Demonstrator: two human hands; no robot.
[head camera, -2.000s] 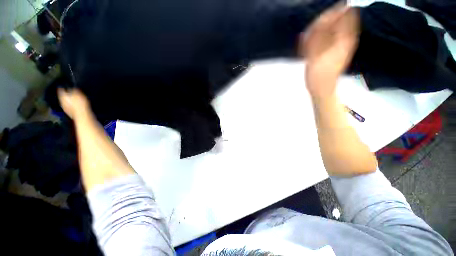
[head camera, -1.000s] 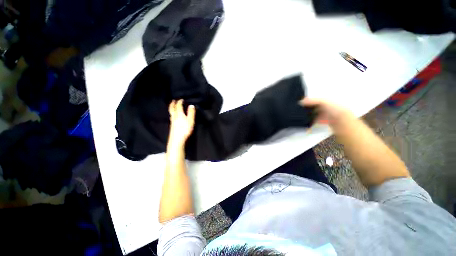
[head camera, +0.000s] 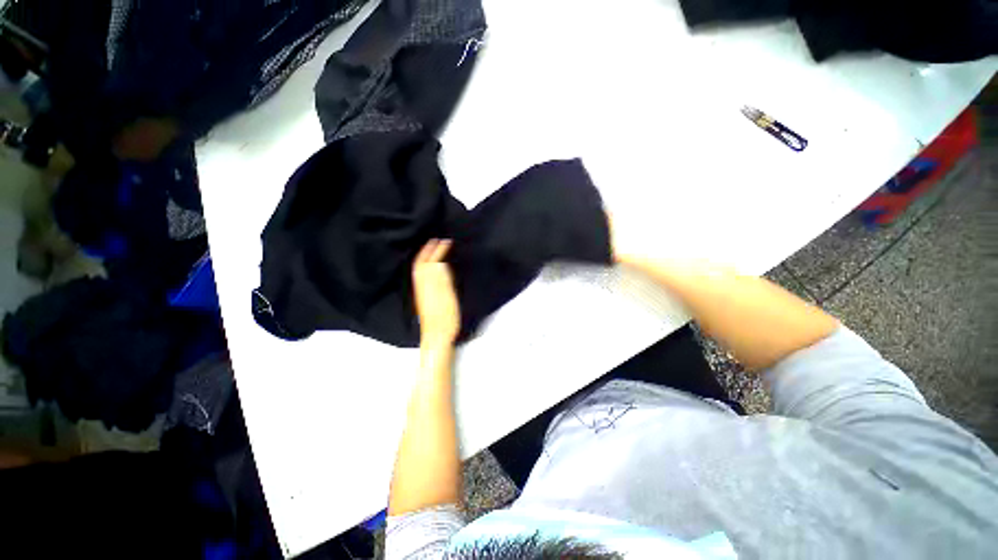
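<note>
A black garment (head camera: 361, 235) lies bunched on the white table, with a narrower sleeve-like section (head camera: 531, 219) reaching right. Greyish cloth (head camera: 399, 77) with a pale loose thread adjoins it at the top. My left hand (head camera: 438, 290) is on the black cloth near its middle, some fingertips hidden in the folds. My right hand (head camera: 615, 243) is at the right end of the narrow section, mostly hidden behind the cloth, and holds that end. Thread snips (head camera: 775, 128) with a dark handle lie on the table at the upper right, apart from both hands.
The white table (head camera: 339, 438) has its near edge against my grey shirt. Dark and checked garments (head camera: 208, 66) are heaped at the far left. Black cloth (head camera: 897, 27) lies at the far right edge. A red crate (head camera: 930, 170) stands on the speckled floor at the right.
The large black cloth has come down onto the table from its raised spread. In the last second my right hand has moved left with the narrow section's end, and my left hand slightly right and down.
</note>
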